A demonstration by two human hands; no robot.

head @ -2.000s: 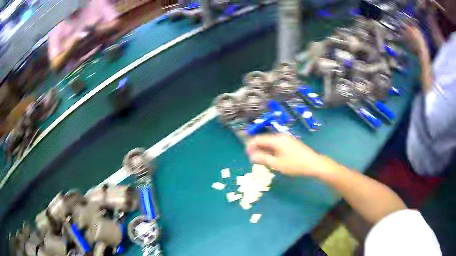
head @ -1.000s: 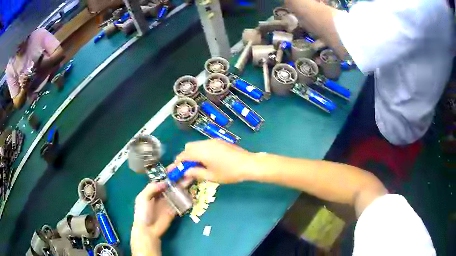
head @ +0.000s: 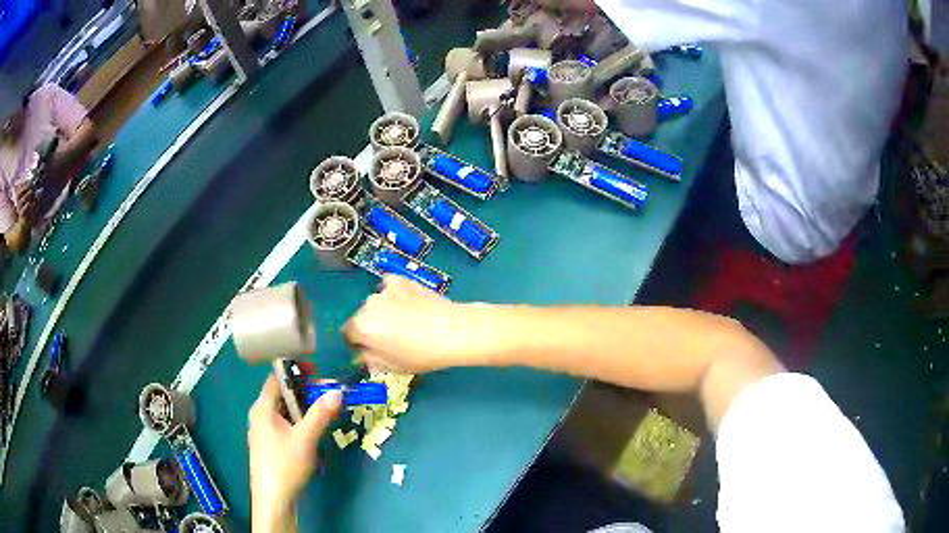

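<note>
My left hand (head: 279, 448) grips a fan unit by its handle, with the grey-brown fan head (head: 273, 324) above my fingers. A blue battery (head: 354, 394) lies crosswise to the handle, under my left thumb, pointing right. My right hand (head: 401, 328) is just above the battery's right end, fingers bunched and bent down; the fingertips are blurred and I cannot tell whether they hold anything. Small pale-yellow adhesive pads (head: 383, 416) lie in a loose pile on the green bench below my right hand.
Fan units with blue batteries (head: 458, 224) stand in rows beyond my right hand. More are heaped behind and at lower left (head: 146, 481). A pale metal edge (head: 224, 338) and post (head: 383, 62) border the dark conveyor (head: 198, 271). A person's white sleeve (head: 801, 115) is at upper right.
My right hand has let go of the battery and moved slightly up. The battery now sticks out rightward under my left thumb. The fan head has turned side-on. The view has shifted.
</note>
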